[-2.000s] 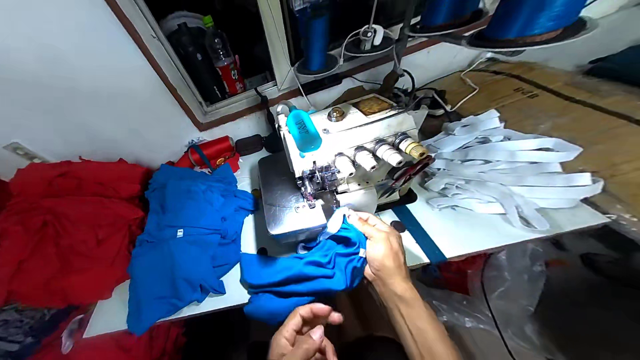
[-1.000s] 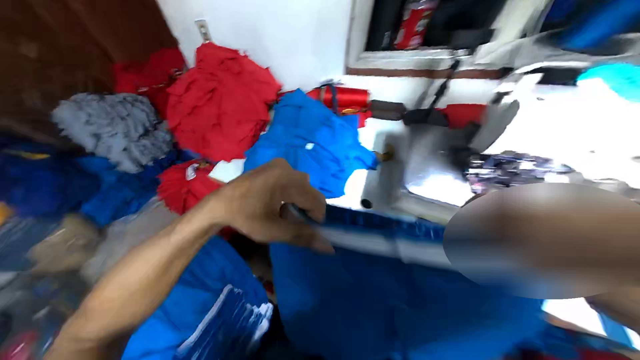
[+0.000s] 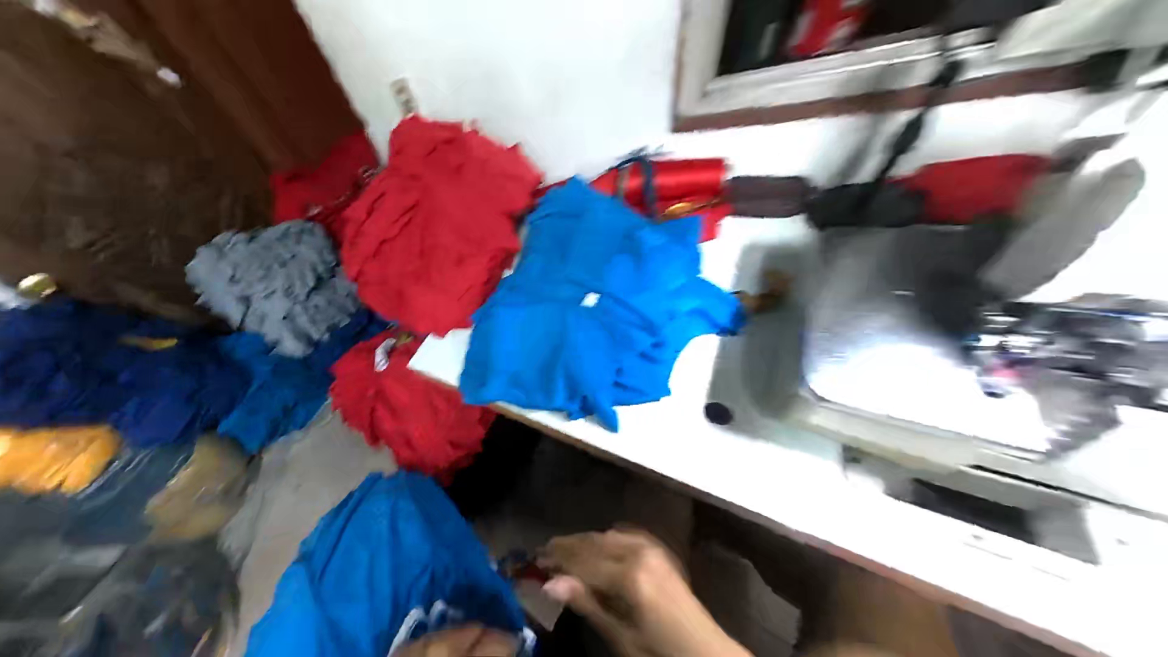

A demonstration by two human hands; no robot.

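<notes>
At the bottom edge, my left hand (image 3: 461, 642) is mostly cut off and lies against a blue garment (image 3: 388, 557) with white edging, below the table; its grip is hidden. My right hand (image 3: 630, 584), blurred, is to its right with the fingers bent toward the left. A small dark and red item (image 3: 522, 564) is near its fingertips; whether it is held is unclear. On the table lies a pile of blue garments (image 3: 584, 319) with a small white label. The metal bed of an overlock sewing machine (image 3: 912, 365) stands to the right.
Red cloth (image 3: 438, 219) is heaped beside the blue pile, and more red cloth (image 3: 411, 401) hangs below it. Grey cloth (image 3: 274, 283), dark blue cloth (image 3: 109, 365) and yellow cloth (image 3: 55, 456) lie at the left. The white table's front edge (image 3: 730, 502) runs above my right hand.
The view has swung left from the sewing machine. The blue garment stretched between my hands one second ago is no longer held up. Both hands are now low, near the blue garment below the table.
</notes>
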